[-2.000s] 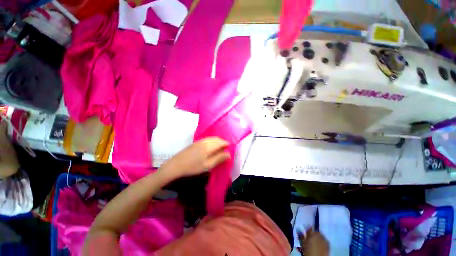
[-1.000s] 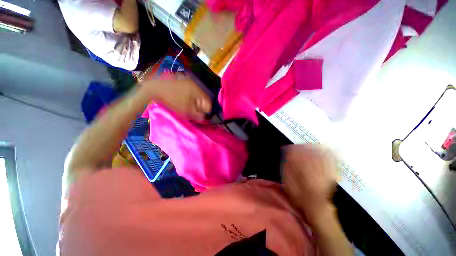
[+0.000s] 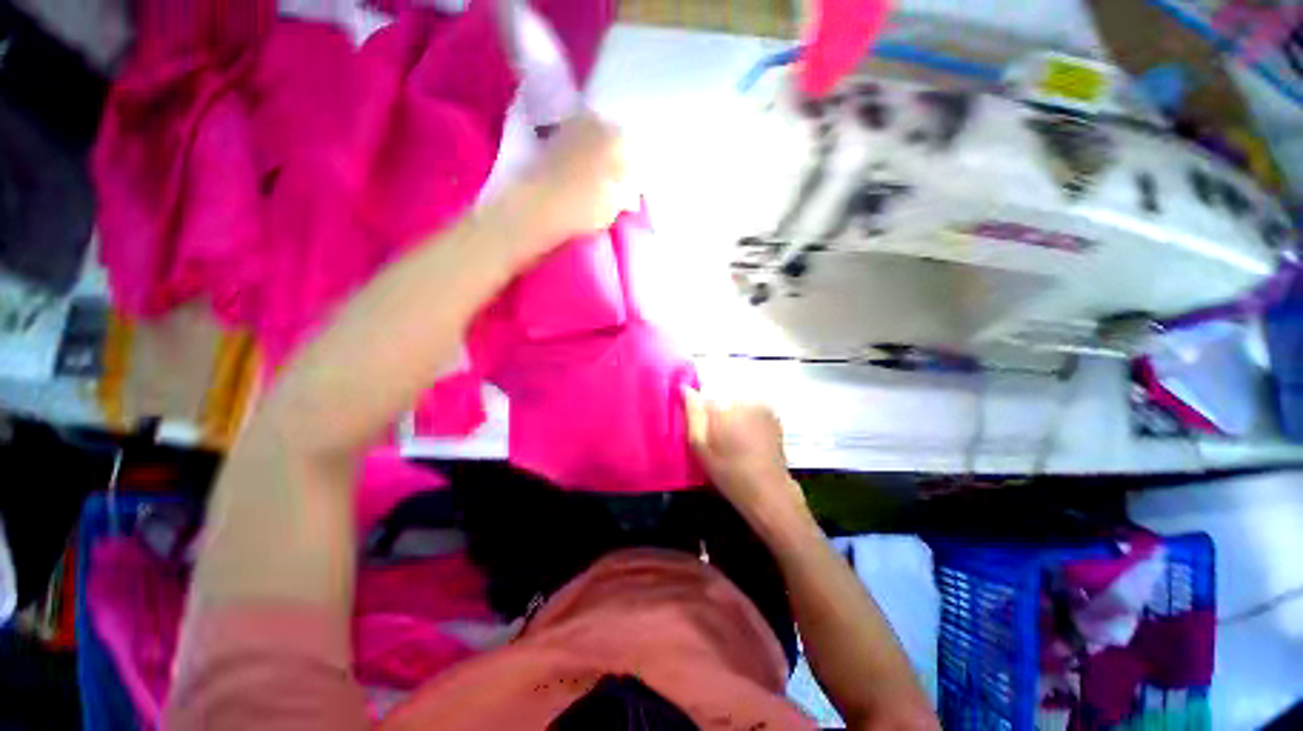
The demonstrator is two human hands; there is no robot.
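A bright pink fabric piece (image 3: 593, 407) lies flat at the table's front edge, left of the sewing machine head (image 3: 1000, 214). My right hand (image 3: 736, 443) is at its right edge with the fingers closed on it. My left hand (image 3: 579, 172) is higher up, at the top of smaller pink pieces (image 3: 572, 286); it is blurred, and whether it grips anything is unclear. A pale strip rises just above it. A crumpled pink fabric heap (image 3: 307, 157) lies to the left.
Cardboard with orange-brown tape (image 3: 175, 374) lies at the left table edge. Below the table are a left blue basket (image 3: 100, 614) with pink fabric and a right blue basket (image 3: 986, 628) with scraps. A dark tool (image 3: 915, 357) lies under the machine arm.
The view has swung back from the left basket to the machine table. Both hands have moved from beside the table's front edge to over it, and a pink piece now lies between them.
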